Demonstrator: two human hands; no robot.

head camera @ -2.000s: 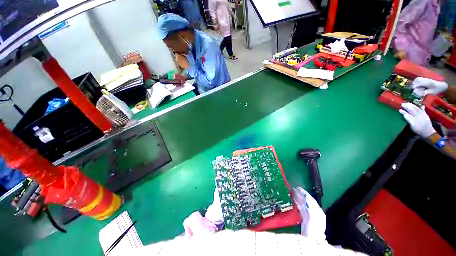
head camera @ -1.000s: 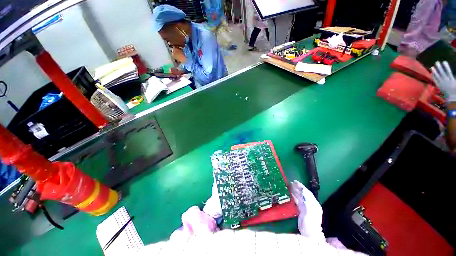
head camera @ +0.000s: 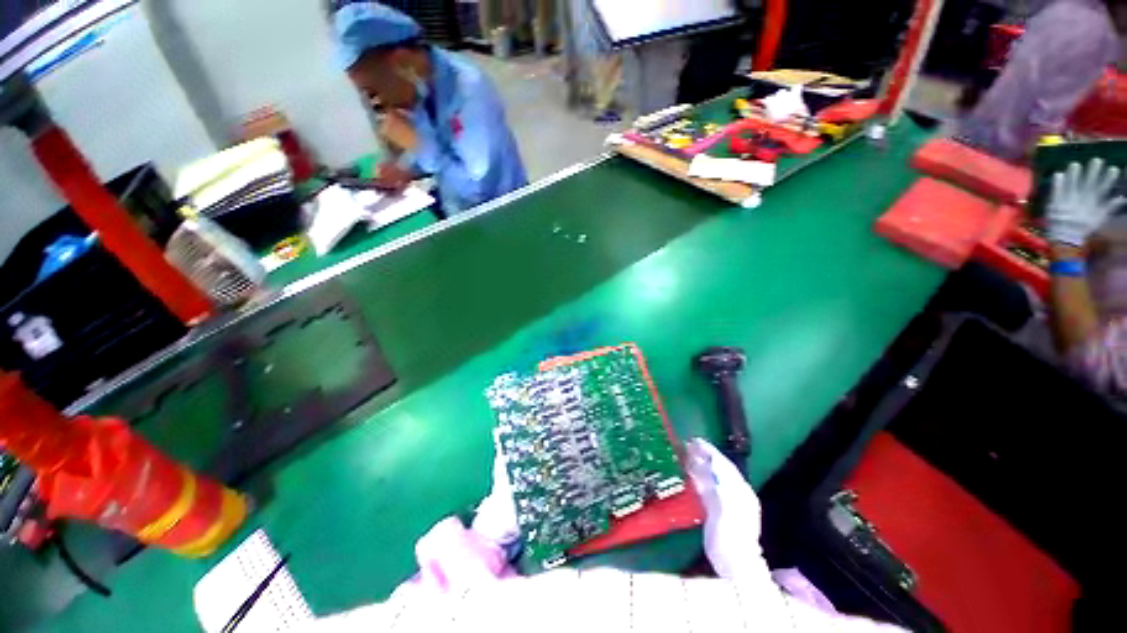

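Note:
A green circuit board (head camera: pixel 581 445) with many small silvery parts is tilted over a red foam pad (head camera: pixel 655 519) on the green bench. My left hand (head camera: pixel 497 509), in a white glove, is at the board's left edge, mostly hidden by the board and my sleeve. My right hand (head camera: pixel 727 507), gloved, is beside the right edge of the board and pad; its fingertips are near the board's lower right corner, and I cannot tell whether they grip. A black barcode scanner (head camera: pixel 727 402) lies just right of the board.
A black bin (head camera: pixel 989 427) with red foam and a board is at right. A notebook (head camera: pixel 253 591) with a pen, a wrapped post (head camera: pixel 136 488) and a black tray (head camera: pixel 247 396) are at left. A parts tray (head camera: pixel 692 161) and red foam pads (head camera: pixel 945 220) are beyond. Two people work nearby.
The view has swung right, so things sit further left. The board and my hands stay nearly as they were. At far right, another person's gloved hands have moved off the board, now with a raised board there.

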